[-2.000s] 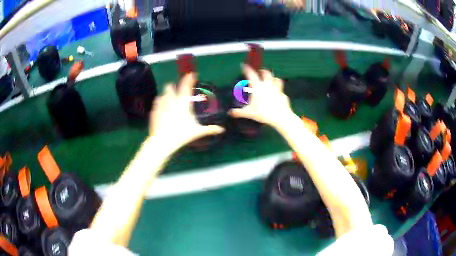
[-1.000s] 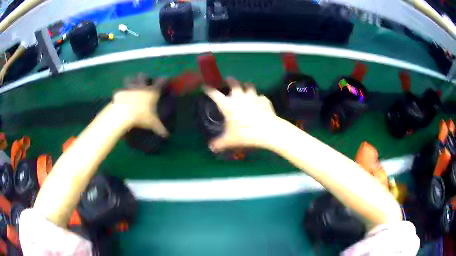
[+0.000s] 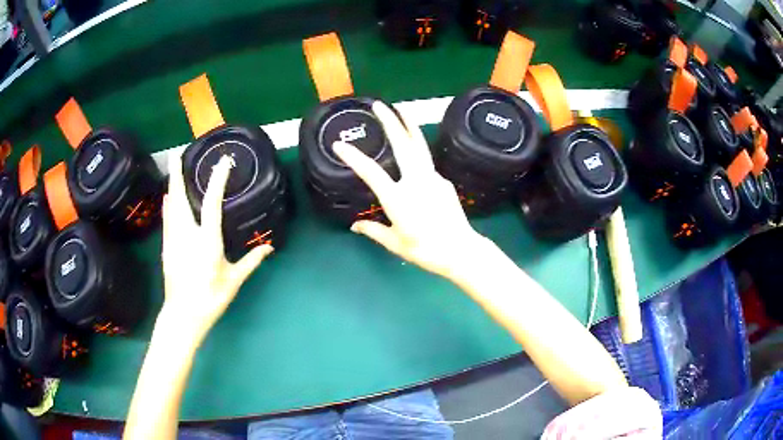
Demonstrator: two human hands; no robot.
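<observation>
My left hand lies on a black speaker, fingers spread over its top panel and thumb by the orange button marks. My right hand is on a second black speaker, fingertips on its top panel and thumb low at its front side. Both speakers stand upright on the green work surface, near the white rail, with orange straps standing up behind them. Their light rings look plain and pale.
More speakers stand right and farther right, with clusters at far left and far right. A pale mallet handle and white cord lie right. A blue crate is beside the bench. Speakers stand on the belt.
The view has shifted down toward the near bench. Both hands have moved from belt speakers to two speakers that now stand on the near work surface. No lit rings show now.
</observation>
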